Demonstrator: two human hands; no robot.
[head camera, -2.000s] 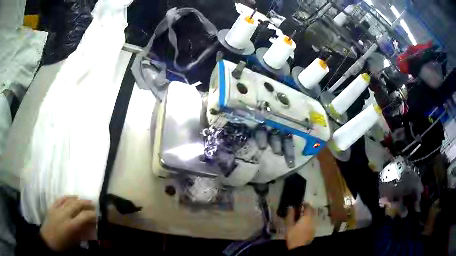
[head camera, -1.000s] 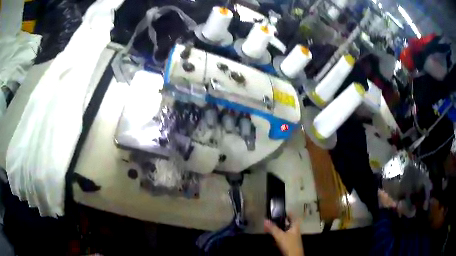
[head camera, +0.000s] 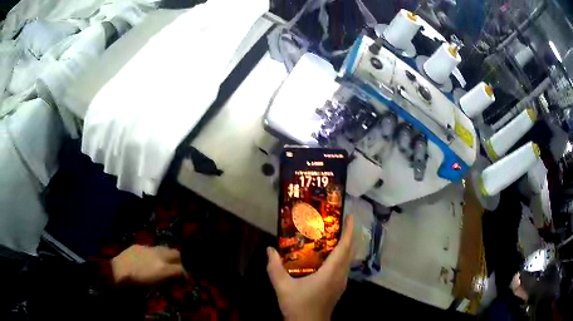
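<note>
A smartphone with a lit orange screen showing 17:19 is held upright in my right hand, in front of the machine. The thumb and fingers grip its lower edges. My left hand is low at the left, below the table edge, over dark red patterned cloth. Its fingers point right and look slightly curled; nothing shows in it. The overlock machine stands behind the phone, which hides part of the table below the needle area.
A long white fabric stack lies left of the machine and hangs over the table edge. Loose white pieces are heaped at far left. White thread cones stand behind the machine. A person's hand shows at lower right.
My right hand has lifted the phone from the table and its screen is now lit. My left hand has left the white stack and is now below the table edge. The view has shifted left.
</note>
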